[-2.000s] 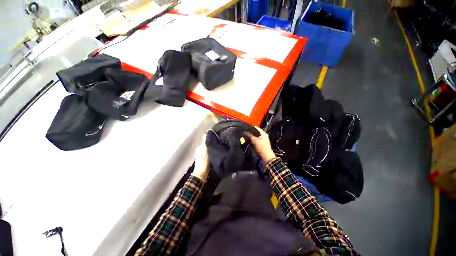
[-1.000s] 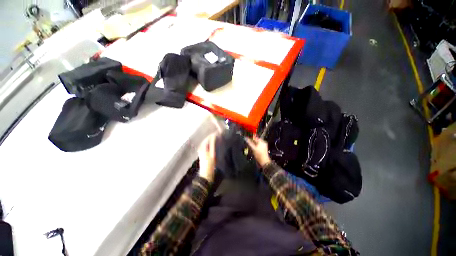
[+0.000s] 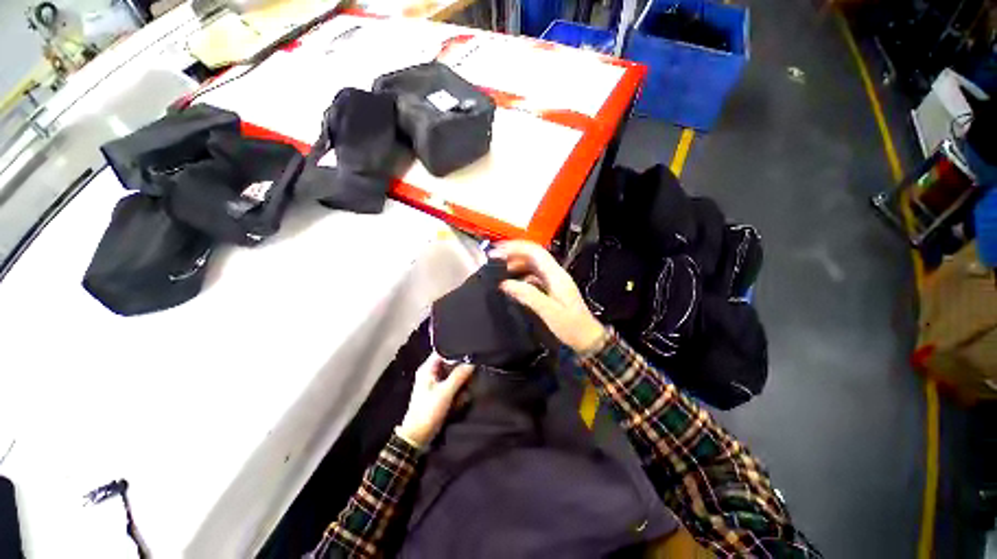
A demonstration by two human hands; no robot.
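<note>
A black fabric bag (image 3: pixel 479 325) with a thin pale edge line along its lower side is held over my lap, beside the table's edge. My left hand (image 3: pixel 435 399) grips its lower left edge, thumb on top. My right hand (image 3: pixel 541 286) holds its upper right part, with bent fingers. The fingers under the bag are hidden. The dark apron (image 3: pixel 530 491) lies below the bag and blends with it.
Several boxy black bags (image 3: pixel 148 257) lie on the white table (image 3: pixel 295 328) and the red-edged board (image 3: pixel 530 229). Black bags (image 3: pixel 727 355) heap over a crate at the right. A blue crate (image 3: pixel 689 82) and a cardboard box (image 3: pixel 962 317) stand farther off.
The held bag has turned and now shows a flat, smooth panel with its pale edge low. My left hand has moved down to the lower edge; my right hand has moved up and left.
</note>
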